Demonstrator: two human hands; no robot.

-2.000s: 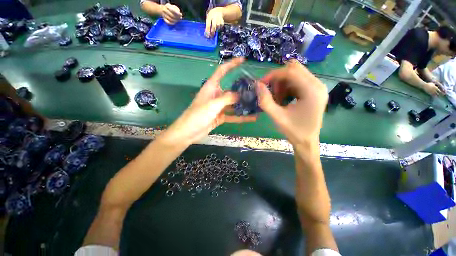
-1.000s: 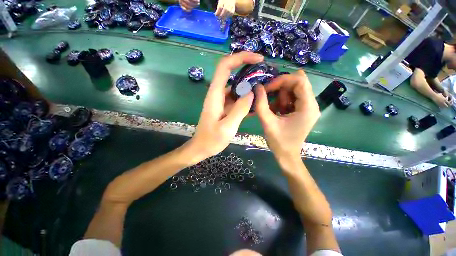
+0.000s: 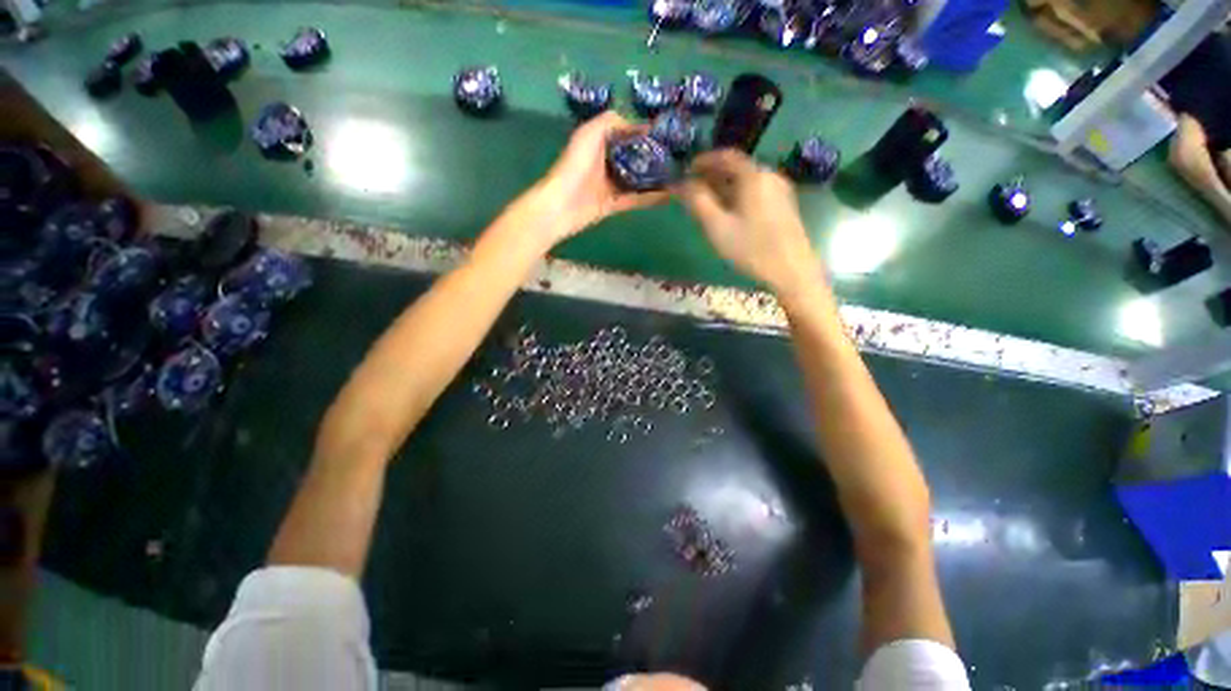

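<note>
My left hand [image 3: 583, 186] holds a round dark wired unit [image 3: 640, 161] over the green belt, gripping it from its left side. My right hand [image 3: 740, 209] is just right of the unit, with its fingertips bunched and blurred near the unit's edge; whether it holds anything cannot be told. Shiny metal rings [image 3: 601, 382] lie in a loose pile on the dark bench below my forearms. A smaller pile of finer, darker rings [image 3: 698, 541] lies nearer me.
The green belt [image 3: 405, 216] carries spaced wired units [image 3: 477, 89] and black cylinders [image 3: 747, 111]. A pale rail [image 3: 648, 293] edges it. Wired units [image 3: 189, 378] are heaped at left. More [image 3: 864, 30] lie beyond the belt. A blue flap [image 3: 1181, 520] is at right. A person's arm [image 3: 1199, 165] shows at far right.
The view has shifted, and the blue tray has left it. My hands have moved farther out over the belt with the unit. My right hand has come off the unit's face to its right side.
</note>
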